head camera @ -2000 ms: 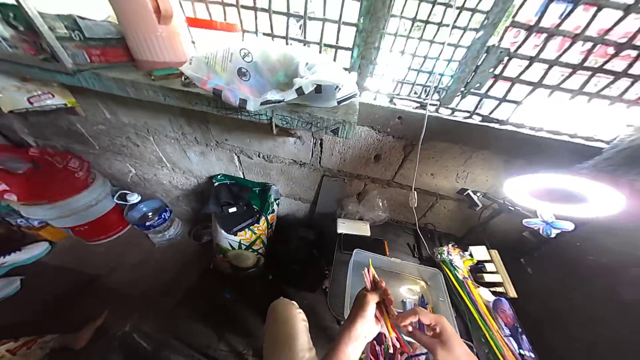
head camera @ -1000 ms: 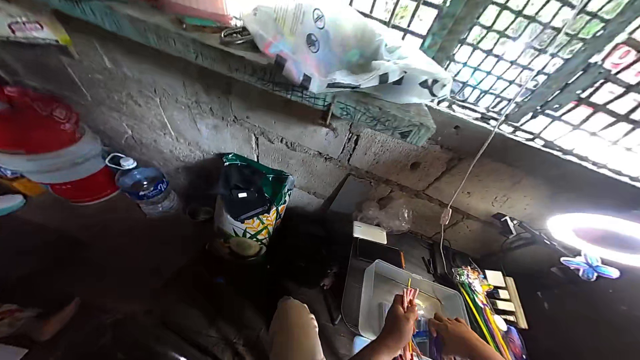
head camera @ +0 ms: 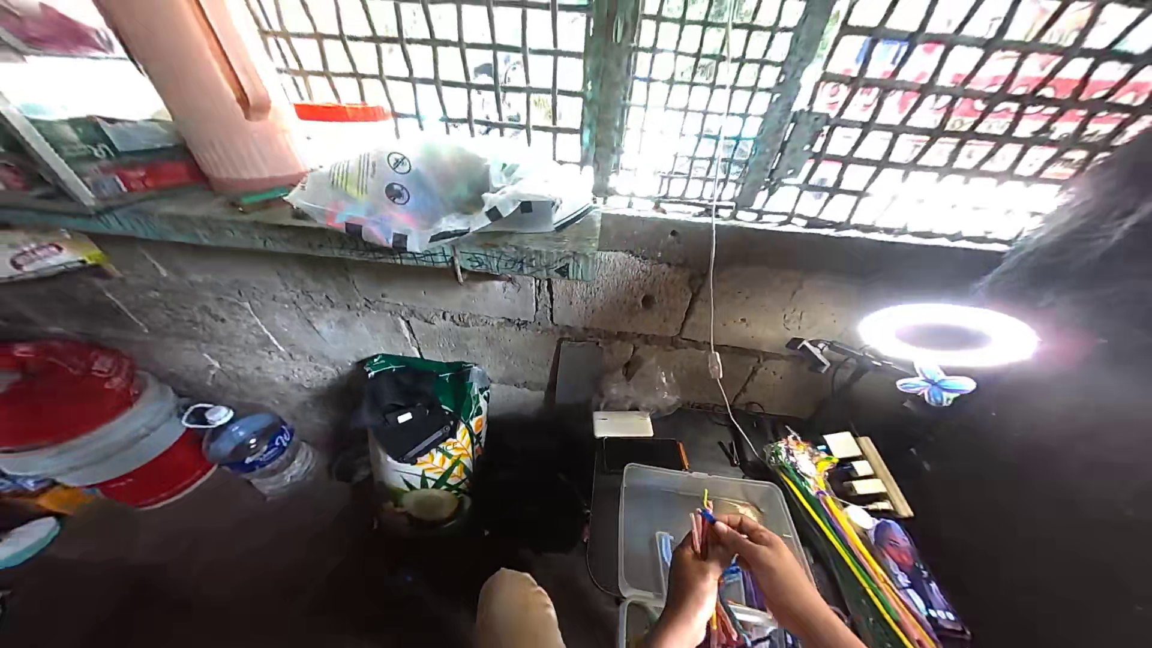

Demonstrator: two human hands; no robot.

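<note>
A bundle of thin colored stems, perhaps pipe cleaners (head camera: 701, 533), stands in the grip of my left hand (head camera: 691, 576), with red, pink and yellow tips above the fist. My right hand (head camera: 756, 553) touches it, thumb and fingers closed at a small blue piece near the top of the bundle. Both hands are over a clear plastic box (head camera: 641, 540) that holds blue and purple pieces. More long yellow, green and pink stems (head camera: 846, 549) lie to the right, beside a phone with a lit screen (head camera: 916, 576).
A lit ring light (head camera: 949, 335) with a blue flower-like piece (head camera: 936, 385) stands at the right. A white phone (head camera: 623, 424) and a dark phone (head camera: 643, 454) lie behind the box. Left are a patterned bag (head camera: 430, 450), a water bottle (head camera: 256, 450) and a red bucket (head camera: 81, 432). A plastic bag (head camera: 441, 184) rests on the ledge.
My right hand has come up against the top of the bundle in my left hand; one second ago it was lower, to the right of it. The view has swung.
</note>
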